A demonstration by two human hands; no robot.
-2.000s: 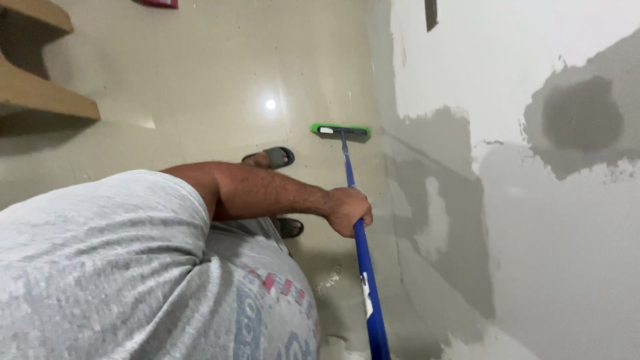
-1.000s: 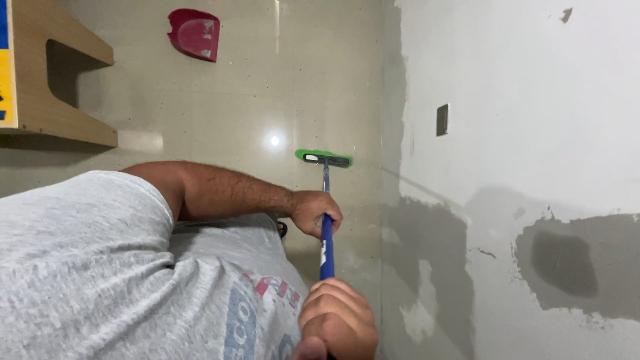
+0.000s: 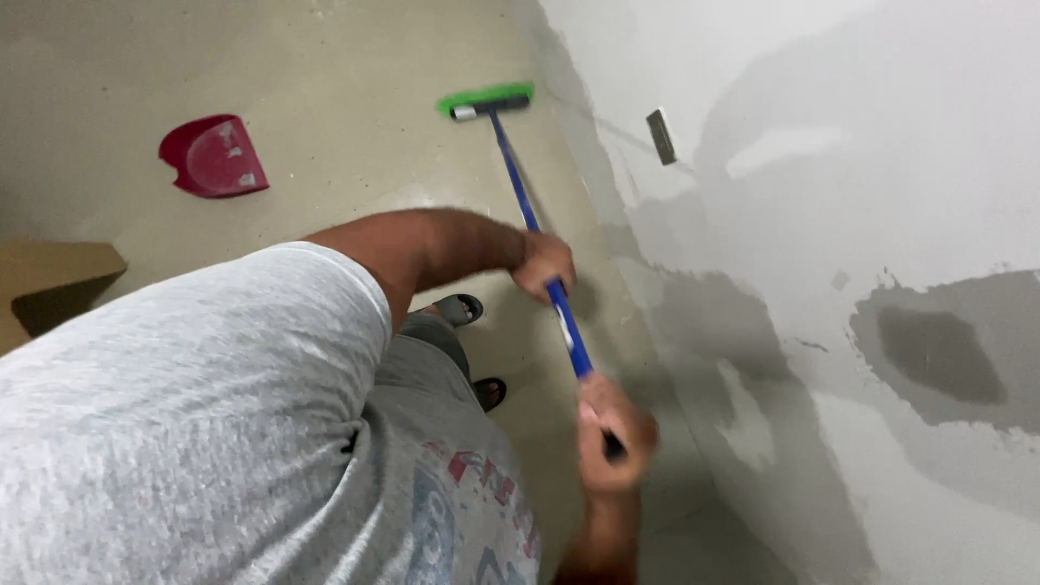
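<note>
A push broom with green bristles [image 3: 486,99] and a blue handle rests its head on the floor beside the wall. My left hand [image 3: 546,264] is closed around the middle of the handle. Nearer the bottom of the view, my right hand [image 3: 616,435] grips the upper end, whose black tip shows between the fingers; this hand is somewhat blurred. A red plastic dustpan [image 3: 215,157] lies flat on the floor to the left of the broom head, with pale dust and scraps on it.
At the right stands a white wall [image 3: 780,203] with grey patches of plaster and a rectangular recessed box [image 3: 661,136]. A wooden piece of furniture [image 3: 65,264] is at the left edge. My sandalled feet [image 3: 461,309] are beneath my left arm.
My right hand, out of view two seconds ago, has come onto the handle's upper end. My left hand keeps its hold. The view has shifted, bringing the whole dustpan into sight.
</note>
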